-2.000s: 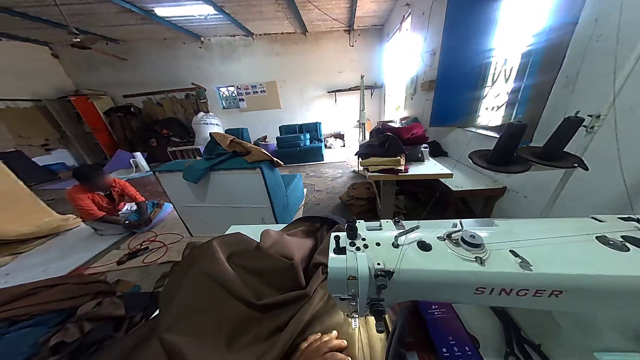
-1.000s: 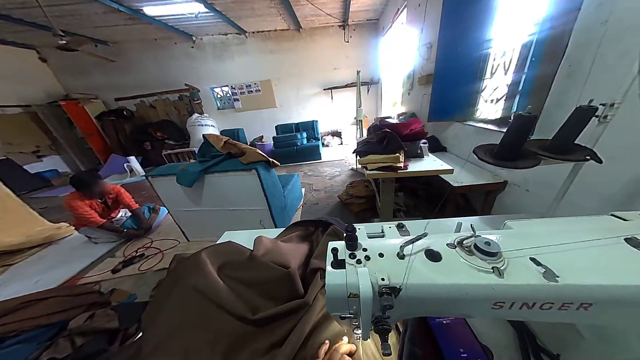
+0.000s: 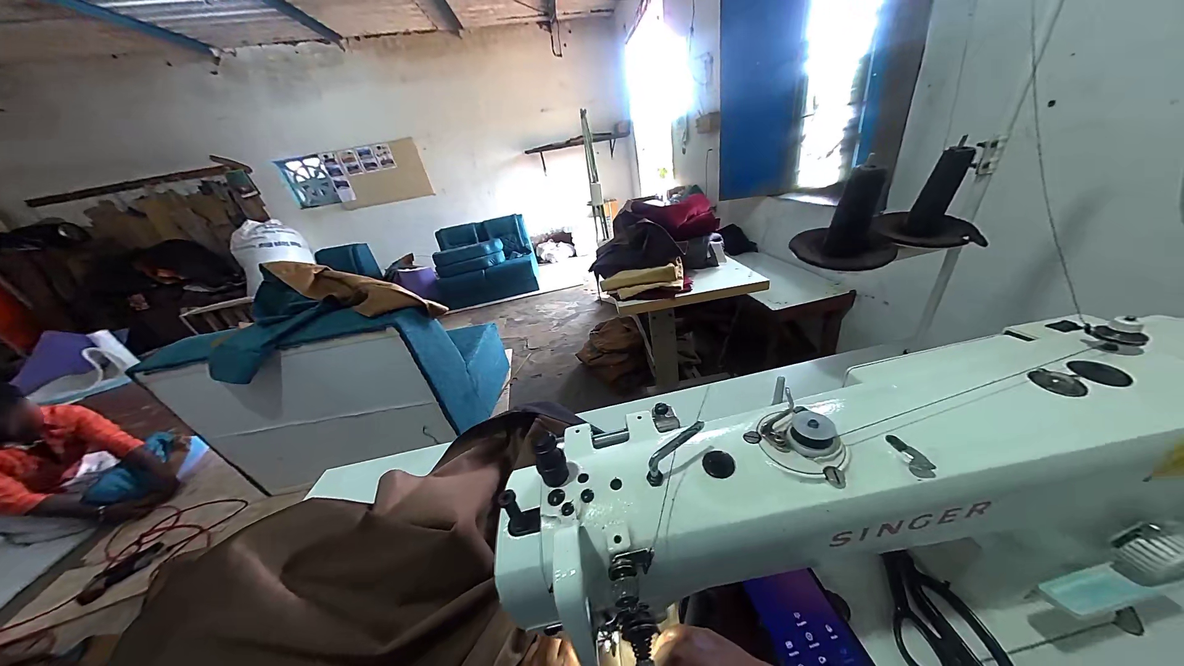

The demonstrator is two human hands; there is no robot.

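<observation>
A Singer sewing machine (image 3: 786, 481) with a pale body fills the lower right. Dark brown fabric (image 3: 342, 564) spreads from its needle end to the left and hangs in folds. Part of my right hand (image 3: 703, 646) shows at the bottom edge, just right of the presser and needle area; its fingertips are hidden. Only a small patch of my left hand (image 3: 550, 649) seems to show beside the machine head, close to the brown fabric. What either hand grips is hidden. Thread runs over the machine top from the cones (image 3: 856, 217) at the right.
A lit phone (image 3: 803, 615) and black-handled scissors (image 3: 939, 615) lie under the machine arm. Behind stand a teal sofa (image 3: 425, 361) with cloth over it and a table (image 3: 731, 287) with stacked fabric. At far left a person (image 3: 69, 458) in orange sits near a red cord (image 3: 171, 532).
A hand now shows right of the needle area; in both earlier frames a hand lay to its left on the brown fabric. The view has shifted, with the machine head nearer the middle.
</observation>
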